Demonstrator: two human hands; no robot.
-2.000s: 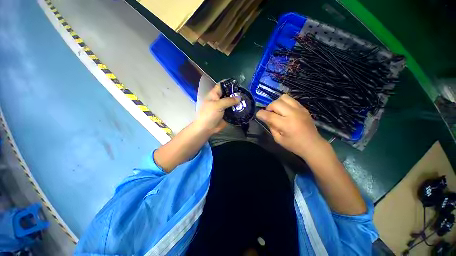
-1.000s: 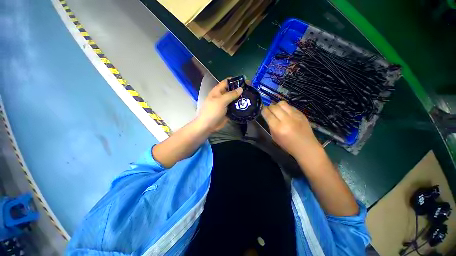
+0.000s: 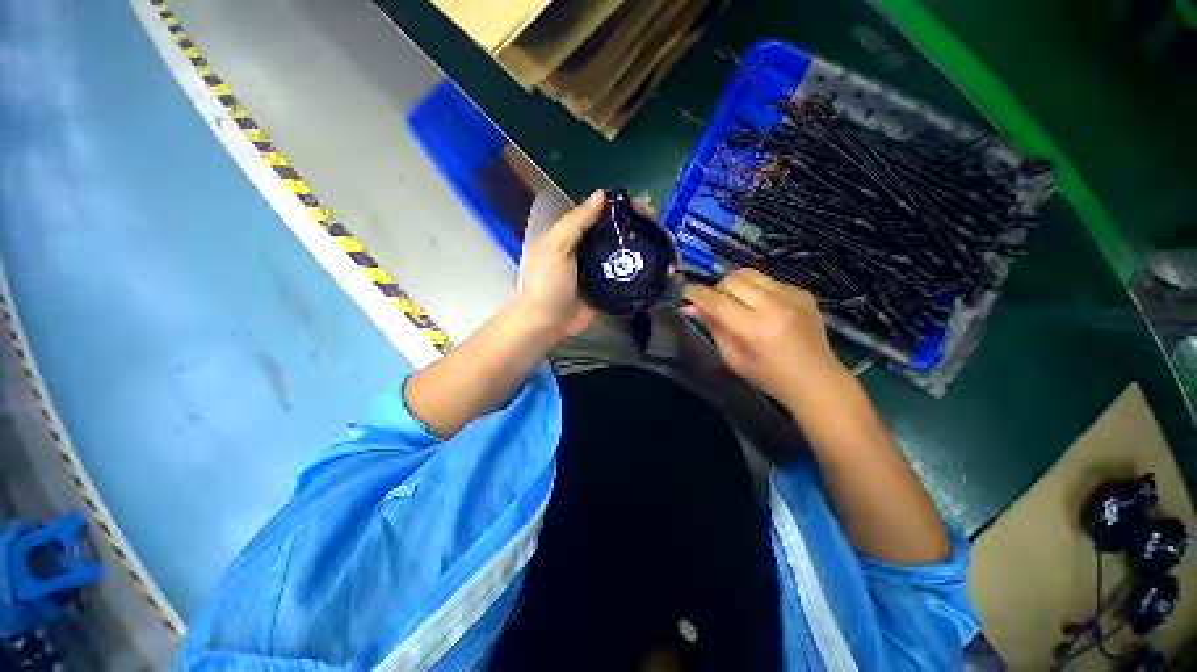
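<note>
A round black ear cup with a white logo on its face is in front of my lap, its short block-like arm pointing up. My left hand grips it from the left, the fingers around its edge. My right hand is at the ear cup's right edge, thumb and fingertips pinched together on something small and dark that I cannot make out. The blue tray on the bench is heaped with thin black microphone booms, some with reddish wire ends, lying on a greyish liner.
Stacked cardboard sheets lie at the top of the dark-green bench. A tan board at lower right carries several ear cups with leads. A deeper blue bin is beyond the bench edge. A blue stool stands at lower left.
My left thumb has moved off the ear cup's face to its upper left edge. The ear cup has turned slightly, its arm now more upright. My right hand stays close to its right edge.
</note>
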